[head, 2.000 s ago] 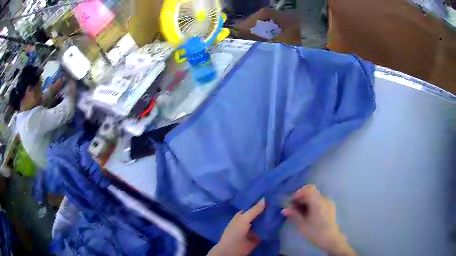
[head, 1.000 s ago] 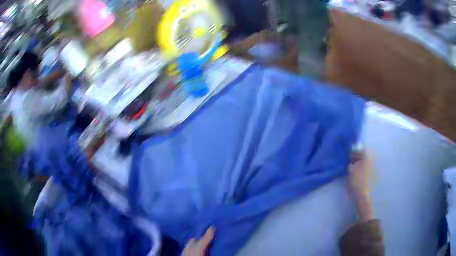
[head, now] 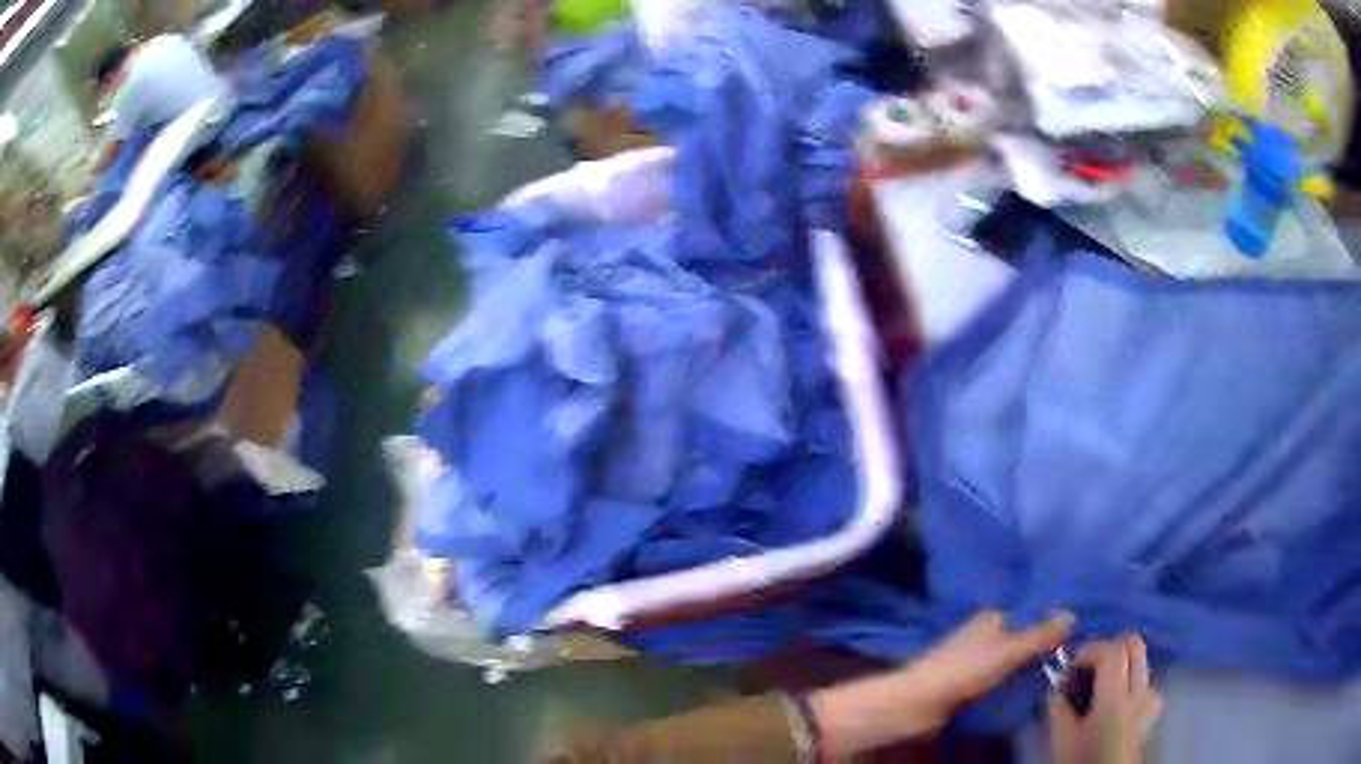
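The blue garment lies spread over the table at the right, its near edge by my hands. My left hand is at its lower left part, fingers pointing right, and seems to pinch the cloth; blur hides the exact grip. My right hand is just right of it, partly cut off by the bottom edge. It holds a small dark tool with a shiny tip, which looks like thread snips, close to my left fingertips and the cloth.
A crumpled blue garment pile fills a basket with a white padded rim, left of the table. A yellow fan, a blue bottle and a dark flat object are beyond. More blue cloth is far left.
The view has swung left, bringing the basket to the middle. My right hand has moved from the garment's right edge back beside my left hand.
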